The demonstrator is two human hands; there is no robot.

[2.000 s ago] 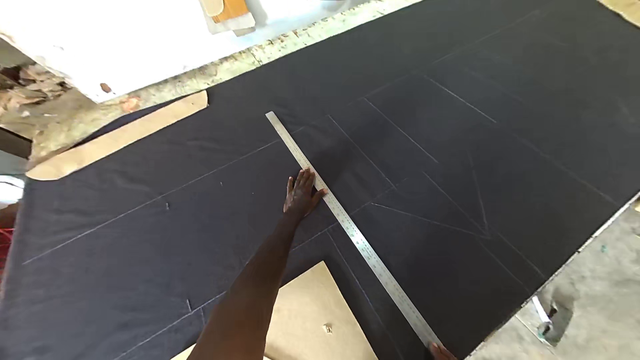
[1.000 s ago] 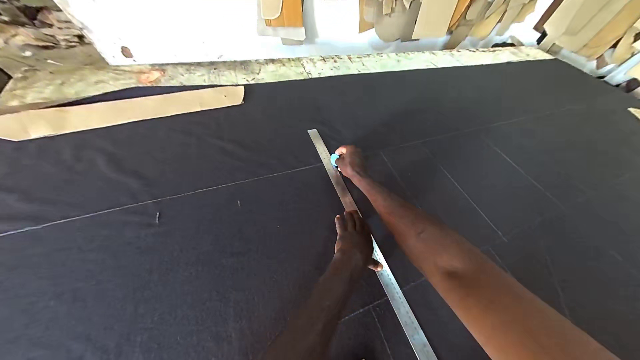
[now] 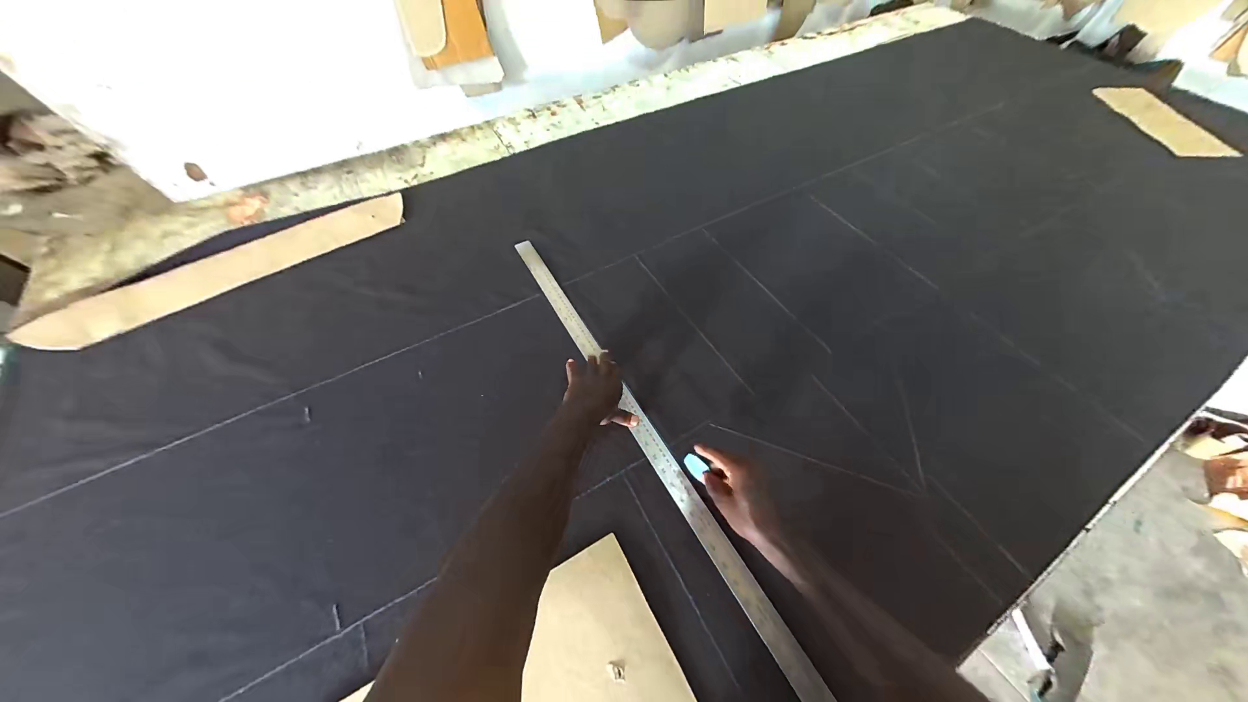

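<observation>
A long metal ruler [image 3: 682,495] lies slantwise across dark cloth [image 3: 468,400] marked with several thin pale chalk lines. My left hand [image 3: 595,390] presses on the ruler above its middle, fingers spread, thumb over its right edge. Beside the ruler's right edge, my right hand [image 3: 736,487] pinches a light blue piece of tailor's chalk [image 3: 696,466]. The lower end of the ruler runs out of view at the bottom. Near my left forearm is a brown paper pattern piece [image 3: 609,624], partly hidden by that arm.
A long curved paper pattern [image 3: 214,273] lies at the cloth's far left edge, and a smaller paper strip [image 3: 1167,122] at the far right. Behind the table's worn edge [image 3: 468,146], pattern pieces [image 3: 458,29] hang by a white wall. The concrete floor [image 3: 1131,565] shows at lower right.
My right hand with the chalk has moved down along the ruler from near its top end toward me. Two seconds ago it was at the ruler's lower end. My left hand still rests on the ruler.
</observation>
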